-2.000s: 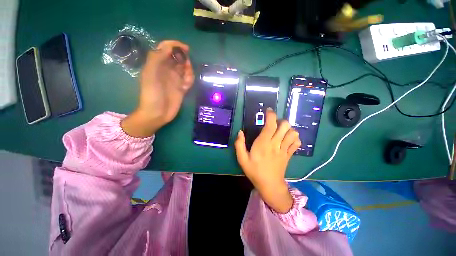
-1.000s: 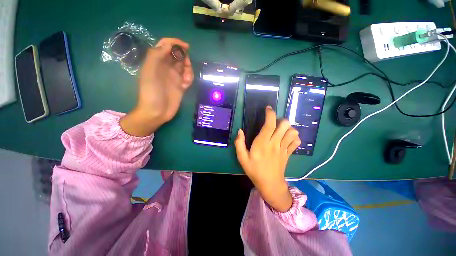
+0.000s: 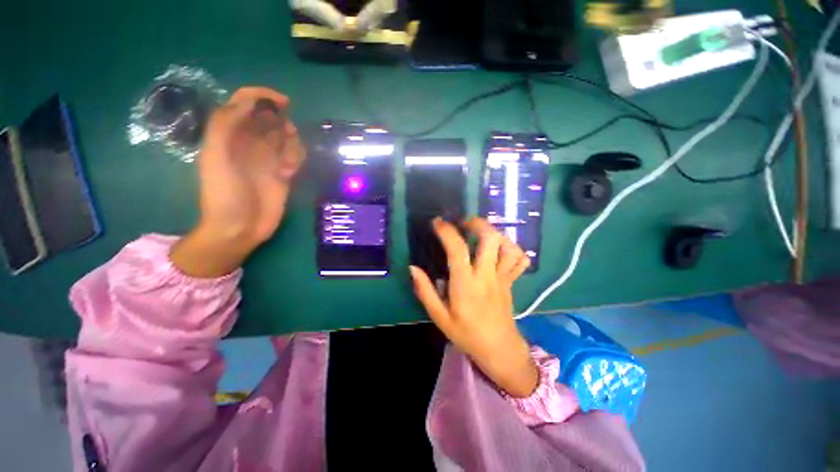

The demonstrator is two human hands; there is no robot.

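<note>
My left hand (image 3: 244, 175) is raised over the bench, left of the phones, and holds a small dark smart ring (image 3: 268, 114) at its fingertips. My right hand (image 3: 476, 295) is open over the lower part of the middle phone (image 3: 437, 189), with a fingertip on or just above its dark screen. The left phone (image 3: 355, 198) shows a purple-lit screen. The right phone (image 3: 516, 184) shows a dark list screen, and its lower part lies close to my right fingers. The picture is a little blurred.
A bagged unit (image 3: 170, 111) lies beside my left hand, two spare phones (image 3: 60, 180) at far left. Two black charging cases (image 3: 589, 189) lie right. A white power strip (image 3: 672, 53), black fixtures (image 3: 530, 37) and cables lie behind. A blue stool (image 3: 589, 364) stands below.
The whole view has shifted, so the bench things appear further left. The middle phone's charging symbol has gone dark since the earliest frame. Both hands keep about the same pose.
</note>
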